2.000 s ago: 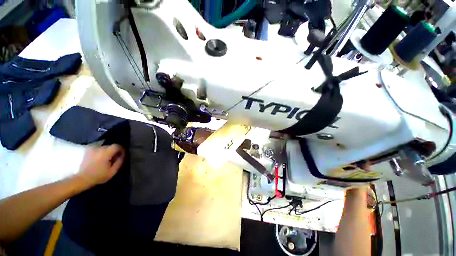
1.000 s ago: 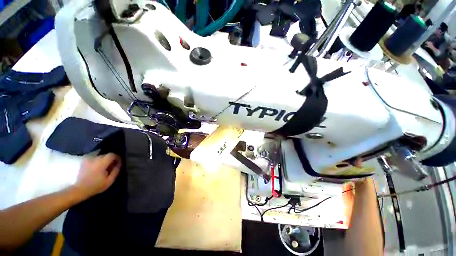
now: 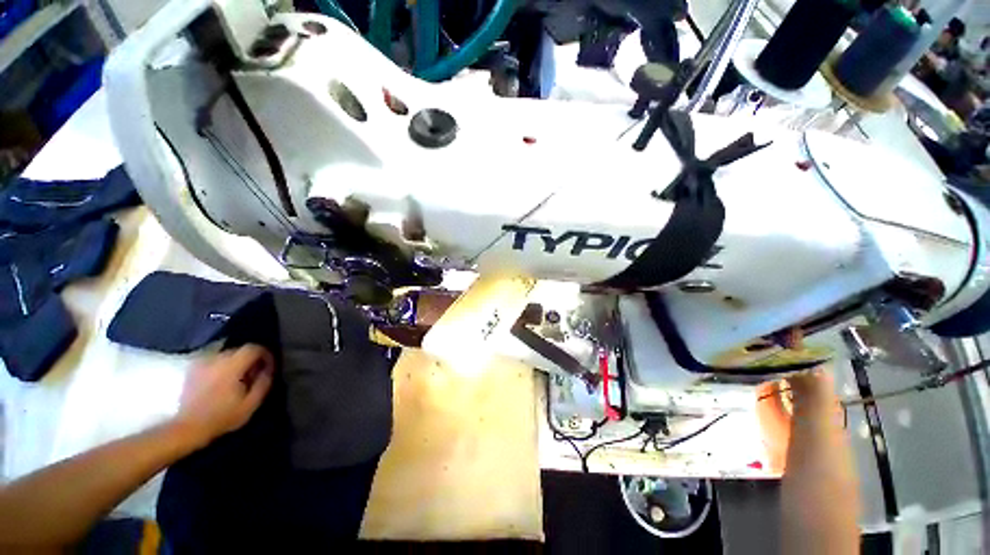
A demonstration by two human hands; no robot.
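A black fabric bag piece [image 3: 331,407] lies left of the needle area, with a short pale zipper line near its top edge. Its lower part hangs over the table's front edge. My left hand [image 3: 228,388] rests on the black fabric with curled fingers and holds its folded edge. The white sewing machine [image 3: 478,173] marked "TYPIC..." stands across the view. The fabric's upper right edge is close to the brown block [image 3: 426,314] under the machine head. My right forearm reaches up at the right, and my right hand [image 3: 798,385] is partly hidden behind the machine's right end.
Black zippered strips [image 3: 54,249] lie at the far left on the pale tabletop [image 3: 456,455]. Red-handled snips [image 3: 610,385] and black wires are at the machine base. Dark thread cones [image 3: 809,43] stand at the upper right. A round metal part [image 3: 664,504] is below the table edge.
The camera view has shifted slightly. My left hand stays on the black fabric, which has hardly moved against the machine. My right hand shows a little more below the machine's right end.
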